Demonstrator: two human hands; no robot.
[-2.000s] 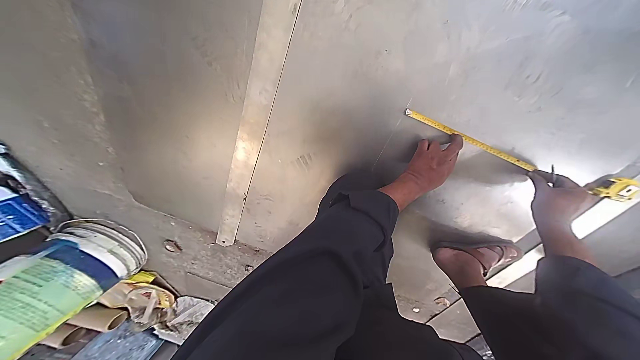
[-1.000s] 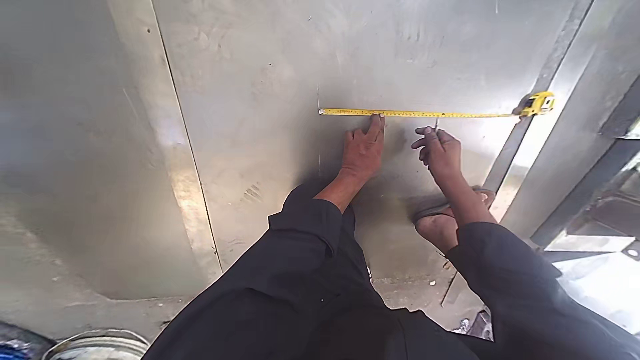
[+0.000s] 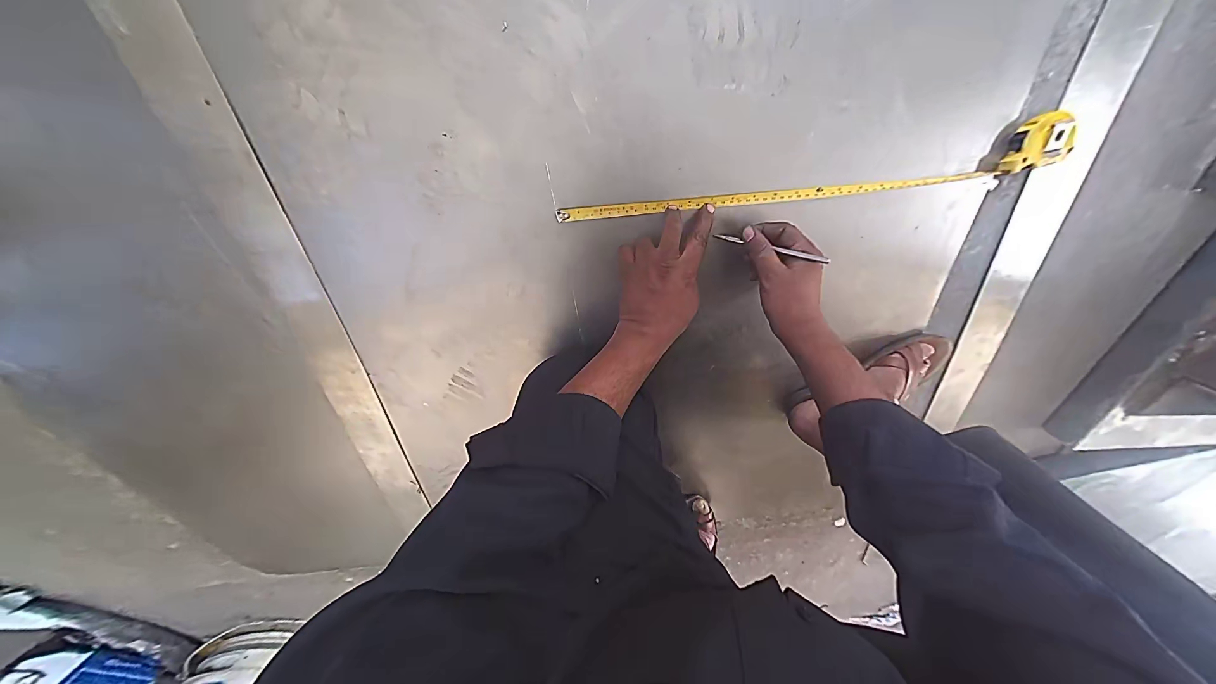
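A yellow tape measure lies on a grey metal sheet, its case at the sheet's right edge on a metal strip. Its extended blade runs left, its end hook close to a thin scribed line. My left hand rests on the sheet with two fingertips pressing the blade's lower edge. Just to its right, my right hand grips a thin pointed marking tool, a scriber or pen, its tip pointing left just below the blade.
My sandaled foot stands on the sheet's right side, near a shiny metal strip. Another long strip crosses at left. A bucket and a blue packet sit at the lower left; metal framework stands at right.
My right hand was at the tape near its case two seconds ago; it is now below the blade, beside my left hand, with the pointed tool turned leftward. The view has shifted.
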